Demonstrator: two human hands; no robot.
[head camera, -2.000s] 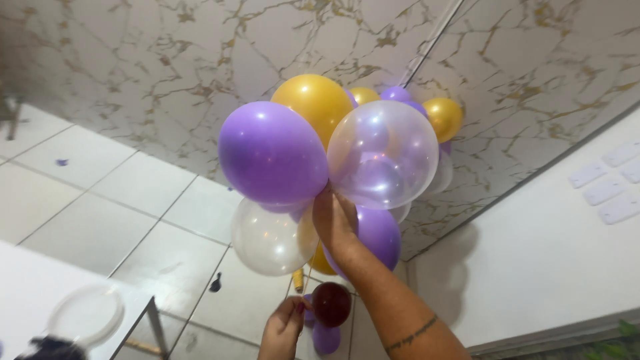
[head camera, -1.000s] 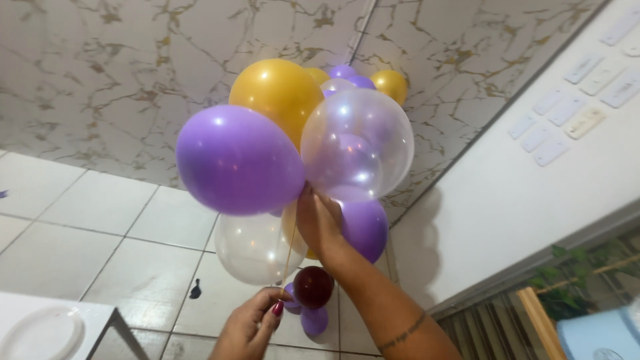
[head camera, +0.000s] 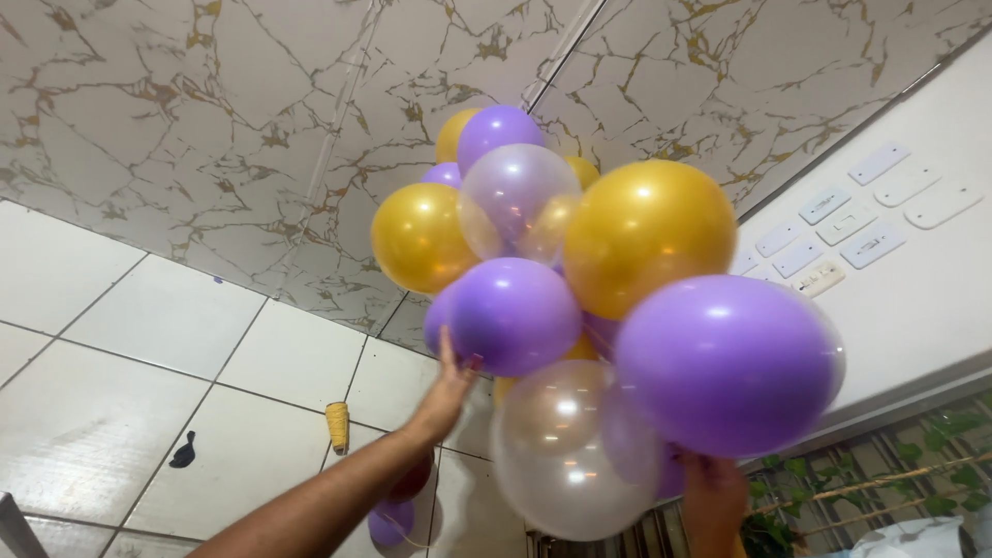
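A large cluster of purple, gold and clear balloons fills the middle of the view. Spread fingers of my left hand (head camera: 453, 380) touch the lower left side of a purple balloon (head camera: 515, 318). Lower right, my right hand (head camera: 711, 492) is blurred, its fingertips at the underside of a big purple balloon (head camera: 728, 364); what they grip is hidden. Between the hands hangs a clear balloon (head camera: 577, 457), with a gold balloon (head camera: 651, 236) above. Another gold balloon (head camera: 425, 236) is at the cluster's left.
On the tiled floor are a cone of yellow string (head camera: 338, 426) and a limp black balloon (head camera: 184, 451). A dark red balloon (head camera: 412, 474) and a small purple balloon (head camera: 392, 521) show behind my left forearm. Switch plates (head camera: 872, 245) line the white wall; leafy vines (head camera: 945, 434) are lower right.
The cluster has turned and sits farther right, showing different balloons. My left hand has left the string below and moved up to a purple balloon. My right hand has shifted from the cluster's middle to its lower right.
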